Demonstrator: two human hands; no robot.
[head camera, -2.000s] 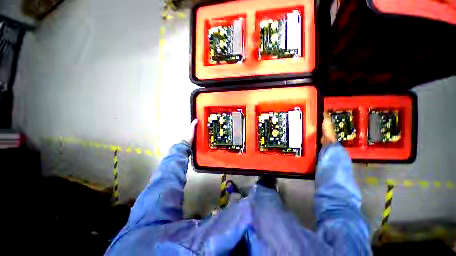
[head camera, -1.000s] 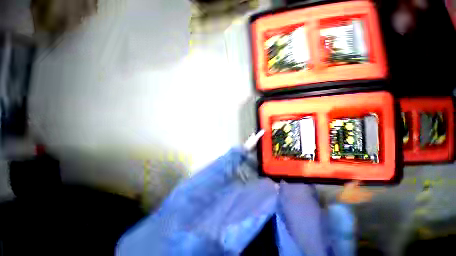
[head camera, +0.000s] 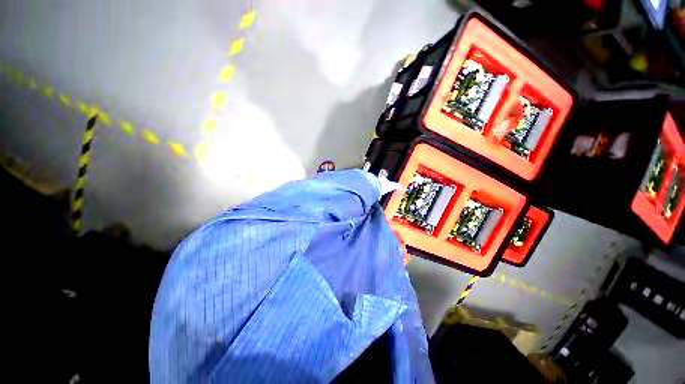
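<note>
A black tote (head camera: 508, 264) with a red foam insert (head camera: 448, 253) stands in front of me, tilted in view. Two circuit board assemblies, a left one (head camera: 425, 202) and a right one (head camera: 476, 225), lie in its pockets. My left hand (head camera: 387, 184), small and white, is at the tote's left edge; its fingers are too small to read. A small orange patch (head camera: 406, 256) by my sleeve at the near edge may be part of my right hand; the rest is hidden. Behind stands another open tote (head camera: 443, 79) with two boards in red foam.
More totes with red foam stand to the right, a low one (head camera: 535, 232) and a tall dark one (head camera: 601, 161). Black bins (head camera: 655, 289) stand at the lower right. Yellow tape (head camera: 219, 100) crosses the grey floor. My blue smock (head camera: 278, 270) fills the lower middle.
The view has turned and tilted, and the totes now appear slanted with their labelled sides showing. The right hand, seen earlier at the tote's right side and then its near edge, is now mostly hidden.
</note>
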